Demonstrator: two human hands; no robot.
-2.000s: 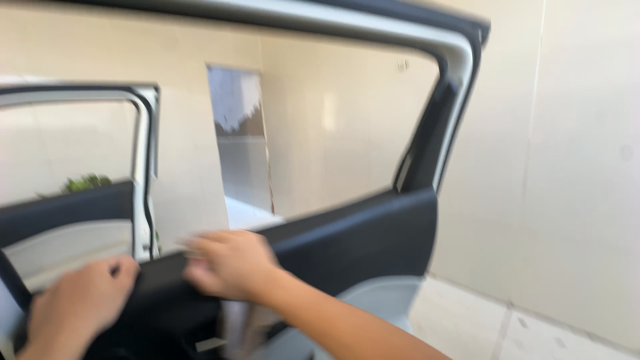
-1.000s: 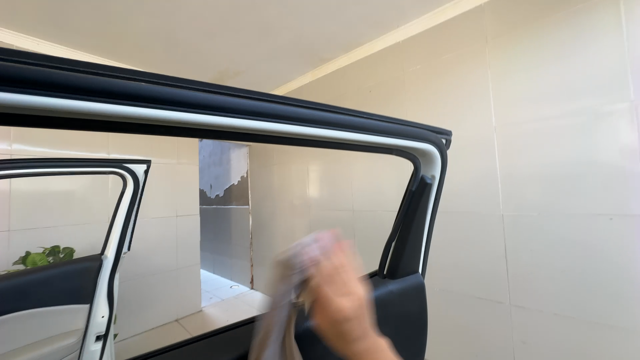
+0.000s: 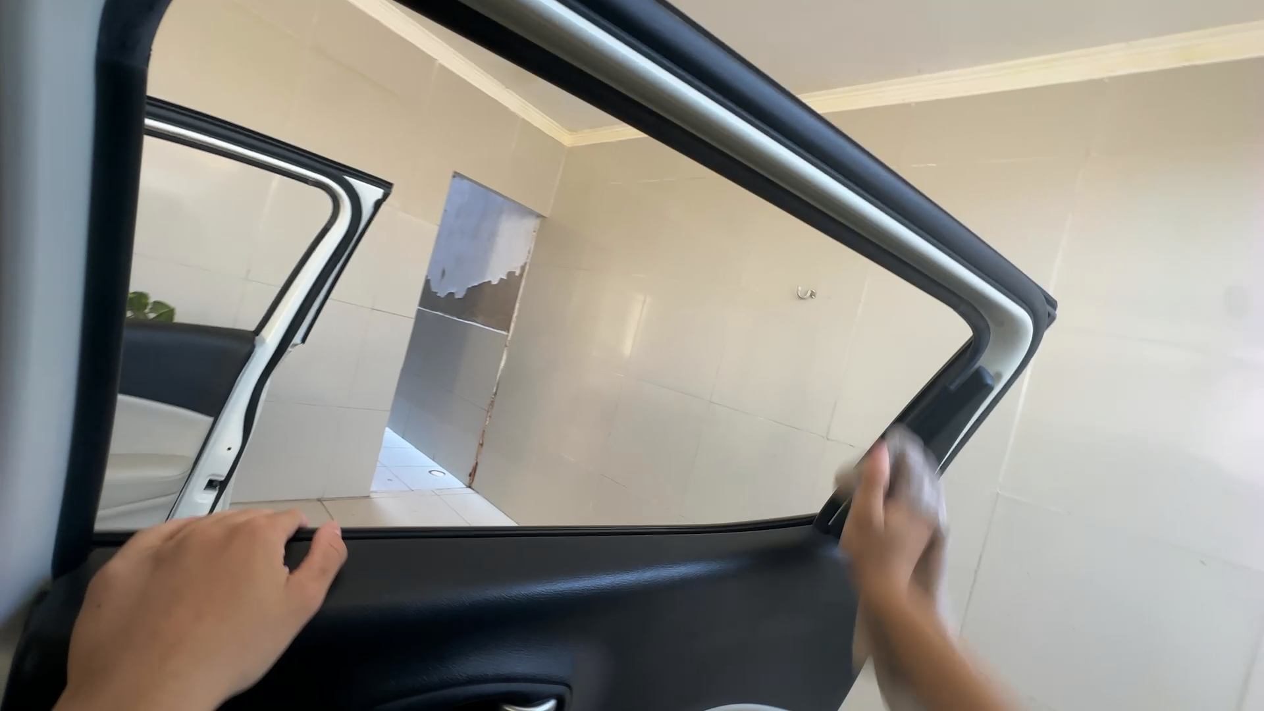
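Note:
A car door with a black inner panel [image 3: 592, 592] and a white-and-black window frame [image 3: 790, 188] fills much of the view. My left hand [image 3: 197, 602] rests on the panel's top edge at the lower left, with nothing seen in it. At the right, my right hand [image 3: 894, 523] is blurred and holds a greyish cloth [image 3: 913, 479] against the black corner trim [image 3: 948, 415] where the window frame meets the panel. Part of the inner door handle [image 3: 533, 704] shows at the bottom edge.
Another open car door [image 3: 188, 370] stands beyond the window opening at the left, near a green plant [image 3: 150, 307]. Behind are a tiled wall [image 3: 711, 346], a small wall hook [image 3: 807, 293] and a doorway [image 3: 464, 336].
My right hand with the cloth has moved to the right, to the corner trim. My left hand, out of view a second ago, rests on the panel's top edge. The view has tilted.

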